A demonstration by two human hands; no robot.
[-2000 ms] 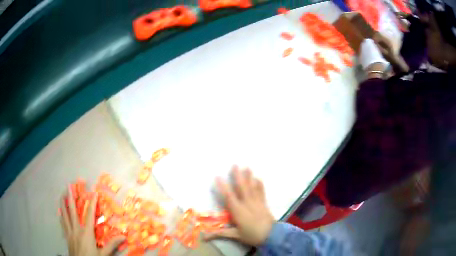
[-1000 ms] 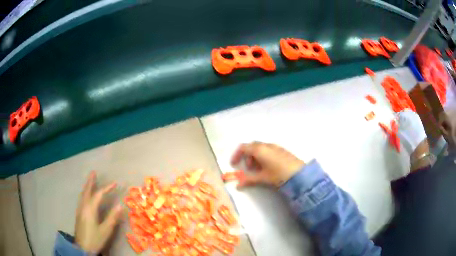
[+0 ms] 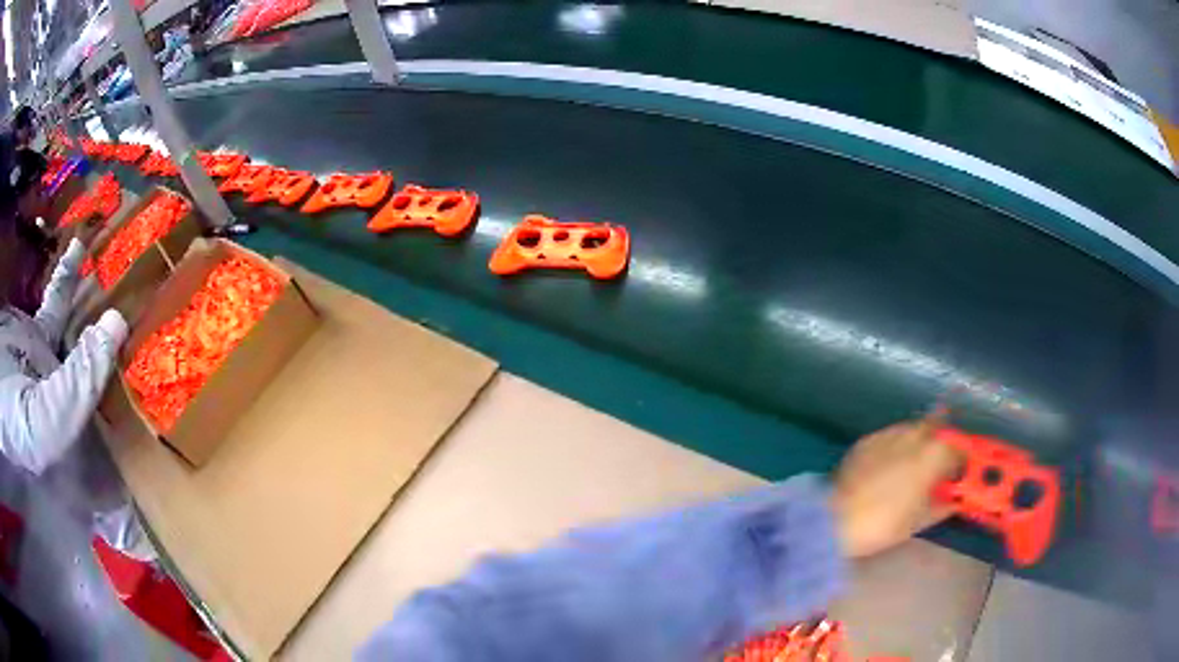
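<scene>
My left hand, blurred, reaches over the near part of the belt at the right, blue sleeve behind it. Its fingers are closed around the left end of an orange controller shell. The shell's round openings and right handle show; the held end is hidden by my fingers. Part of a heap of small orange inserts shows at the bottom edge, below my sleeve. My right hand is not in view.
The green belt carries several orange shells in a row. Brown cardboard covers the bench at left, with an open box of orange pieces. A person's sleeved arms are beside it. Metal posts stand by the belt.
The view has swung left. My left hand has moved from beside the insert heap to a shell on the belt. My right hand has left the picture.
</scene>
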